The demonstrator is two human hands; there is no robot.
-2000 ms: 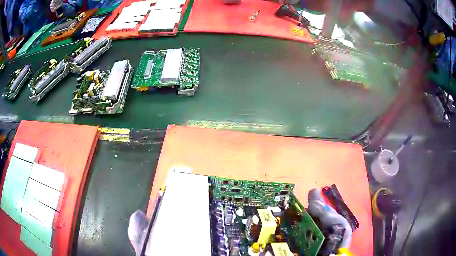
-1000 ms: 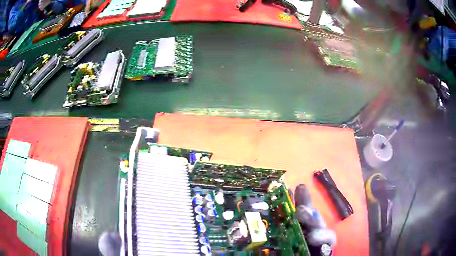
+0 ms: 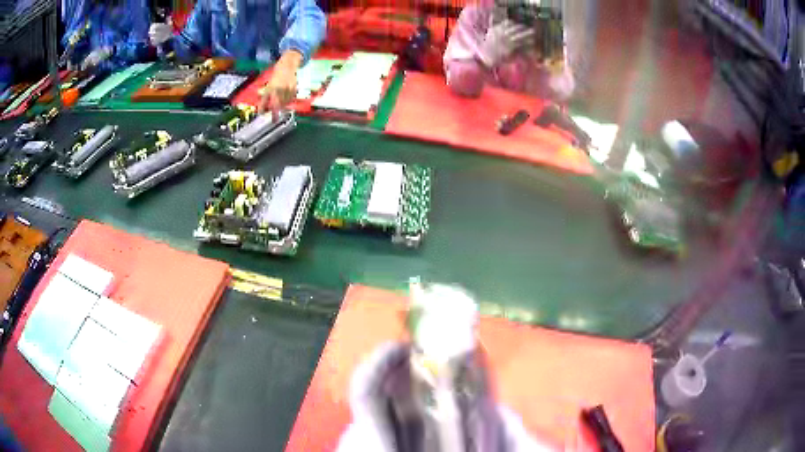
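Note:
A strongly blurred white and grey shape (image 3: pixel 441 371) rises over the lower middle of the red-orange work mat (image 3: pixel 565 371), close to the camera. Its top is glaring white and dark bands run down its lower part. Gloved hands may be part of this blur, but I cannot separate my left hand from my right hand, nor see what either holds. The large circuit board cannot be made out clearly. The black inspection torch (image 3: pixel 603 430) lies on the mat's right side, cut off by the lower edge.
Circuit boards (image 3: pixel 258 210) rest on the dark green belt, one with its green flat face up (image 3: pixel 375 199). Paper sheets (image 3: pixel 106 344) lie on the left red mat. A white holder with a pen (image 3: pixel 684 380) stands at the right. A person's bare hand (image 3: pixel 281 84) reaches to a far board.
The view has tilted up, so the belt and people show more. The large board seen clearly before is replaced by a blur over the mat. The torch now sits lower in view.

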